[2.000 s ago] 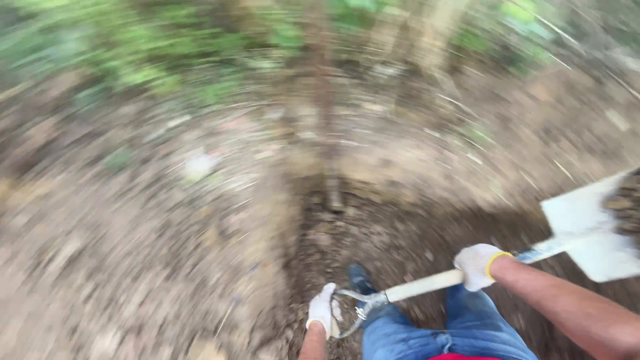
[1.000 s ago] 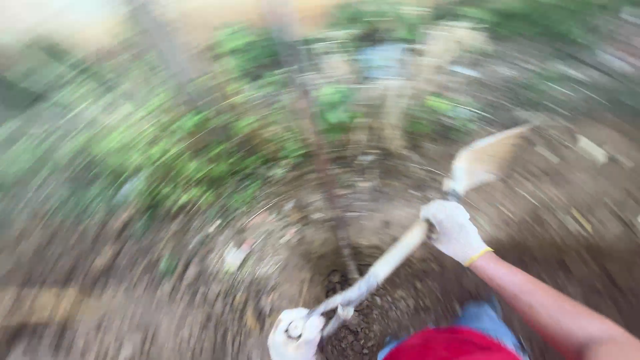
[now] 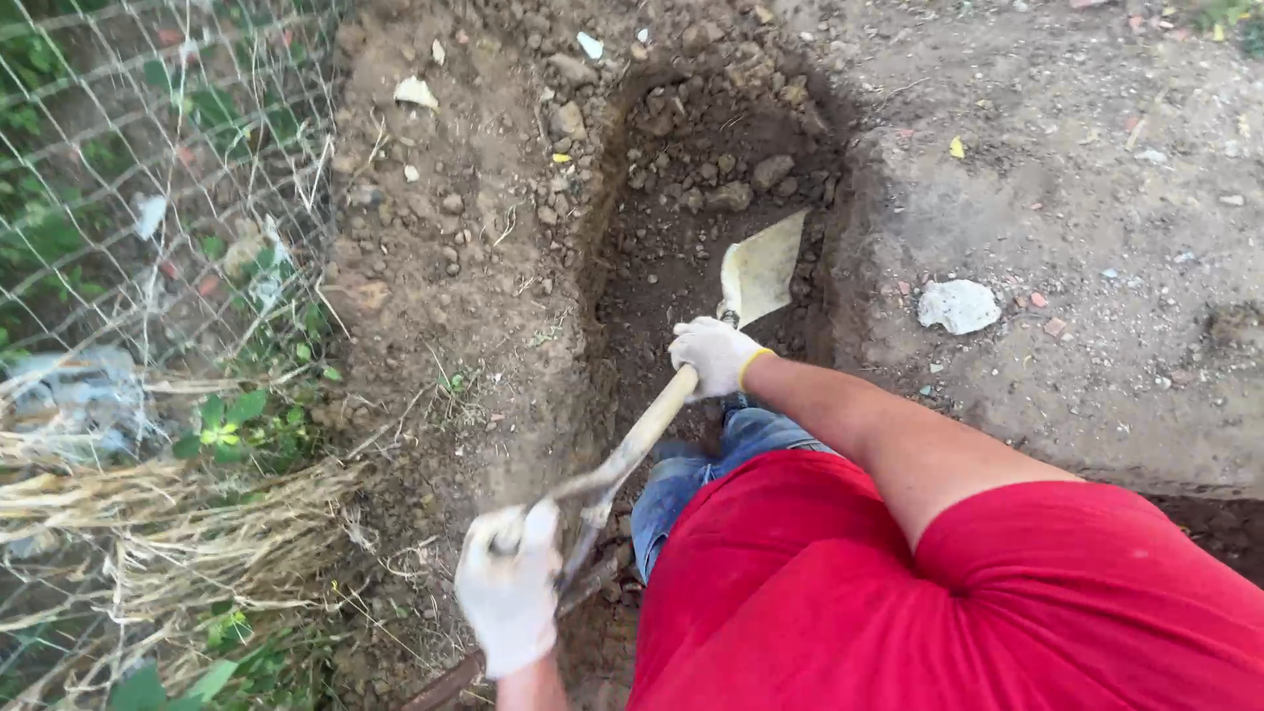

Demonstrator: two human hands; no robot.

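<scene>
A shovel with a pale wooden shaft (image 3: 647, 420) slants up and to the right across the view. My left hand (image 3: 512, 588), in a white knit glove, is closed on its handle at the lower end. Near the blade my right hand (image 3: 713, 357), in a like glove with a yellow cuff edge, grips the shaft. The metal shovel blade (image 3: 765, 267) is over the floor of a dug trench (image 3: 652, 286), with no heap of soil visible on it. Whether the blade touches the soil, I cannot tell. My legs in blue jeans (image 3: 667, 494) are in the trench.
Stones and loose clods (image 3: 731, 196) lie at the trench's far end. A wire mesh fence (image 3: 128, 178) with plants and dry grass (image 3: 188, 523) runs along the left. A white rock (image 3: 958, 306) rests on the right bank. A rusty bar or pipe (image 3: 449, 686) lies low, near my left hand.
The view has swung strongly. Two seconds ago the blade held dark soil at the right; now no such load shows, and the blade is over the trench. Both hands have stayed on the shovel.
</scene>
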